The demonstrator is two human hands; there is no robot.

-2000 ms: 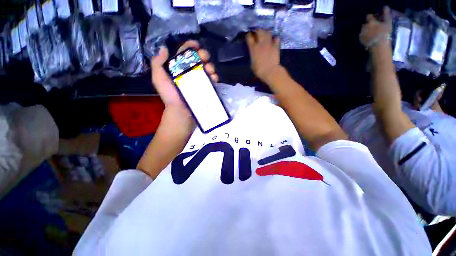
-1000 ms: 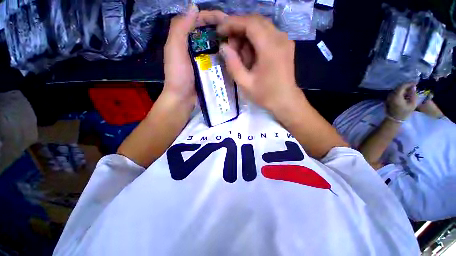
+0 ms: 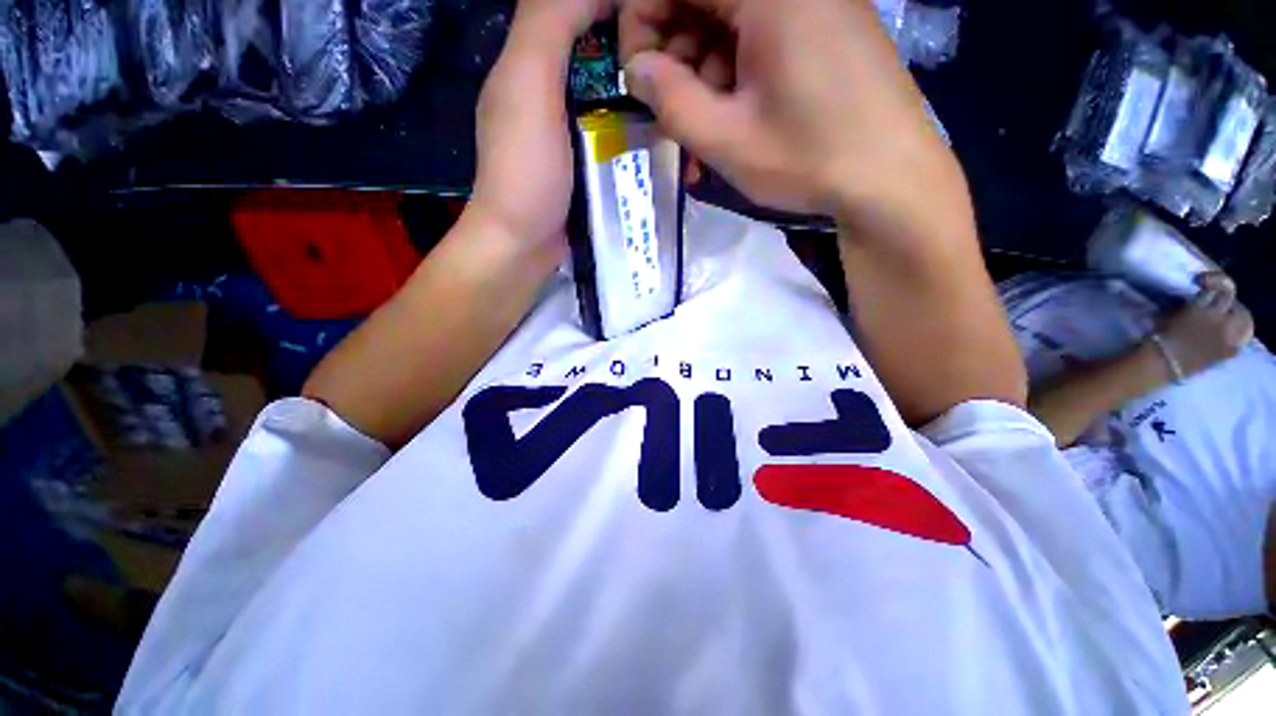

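The open power bank unit (image 3: 633,231) is upright near my chest, a black case with a silver battery printed with small text. Yellow tape (image 3: 603,136) lies near the battery's top, and a green circuit board (image 3: 593,70) shows above it, partly hidden by my fingers. My left hand (image 3: 525,147) grips the unit along its left edge, its fingertips cut off by the top edge. My right hand (image 3: 784,98) is at the board end with curled fingers close to the board; whether it pinches something small is hidden.
Units in bubble bags (image 3: 189,70) lie in a row at upper left, more bagged units (image 3: 1154,119) at upper right. A red plastic shape (image 3: 322,255) and an open carton (image 3: 175,406) are below the bench at left. Another person's arm (image 3: 1119,385) is at right.
My right hand has come from the bench to the unit's board end. My left hand has turned the unit more upright. The view has shifted, putting both hands nearer the top edge.
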